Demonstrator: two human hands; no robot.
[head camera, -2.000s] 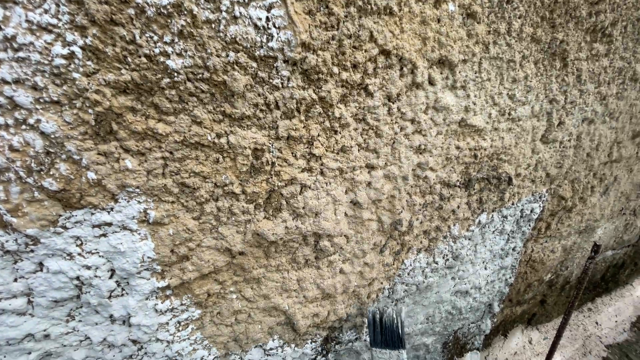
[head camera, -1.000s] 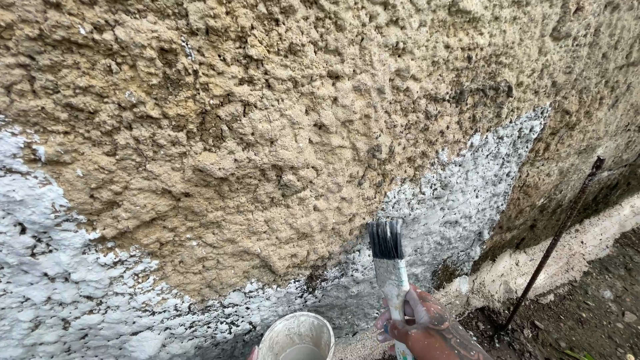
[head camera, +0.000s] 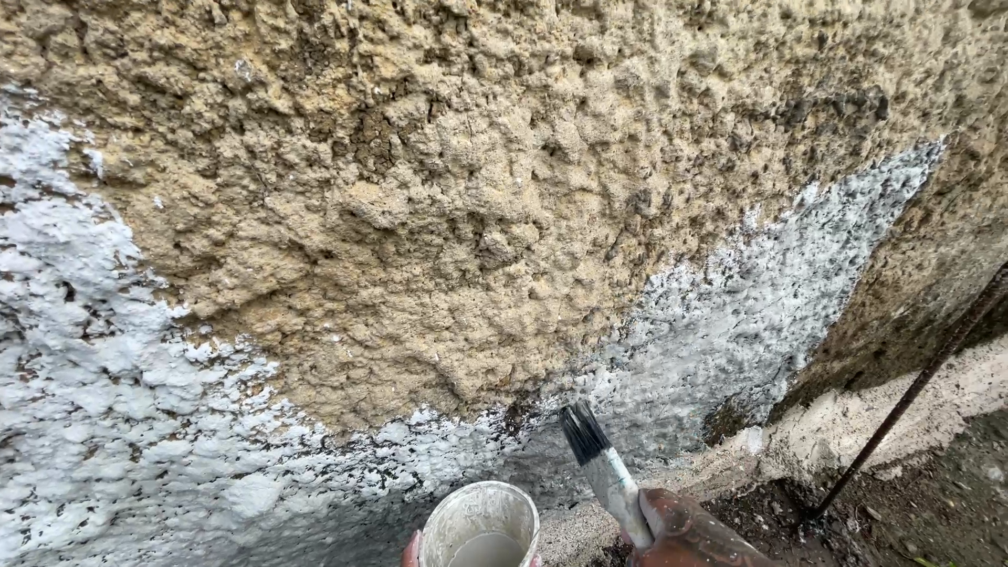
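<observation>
My right hand (head camera: 685, 531) grips a paintbrush (head camera: 606, 472) by its paint-smeared handle, the dark bristles pointing up and left at the painted lower part of the wall. Whether the bristles touch the wall, I cannot tell. My left hand (head camera: 411, 551), mostly hidden at the bottom edge, holds a cup (head camera: 480, 524) with pale paint inside and smears on its inner wall. Rough tan wall (head camera: 441, 236) fills the upper view. White paint (head camera: 118, 378) covers its lower left, and a whitish band (head camera: 740, 315) runs up to the right.
A thin rusty metal rod (head camera: 906, 402) leans at the right, its lower end at the soil. Along the wall's foot runs a pale ledge (head camera: 850, 429). Dark soil with small debris (head camera: 929, 496) lies at the lower right.
The brush has moved down and left across the wall since one second ago. The cup and both hands, out of view two seconds ago, now show at the bottom.
</observation>
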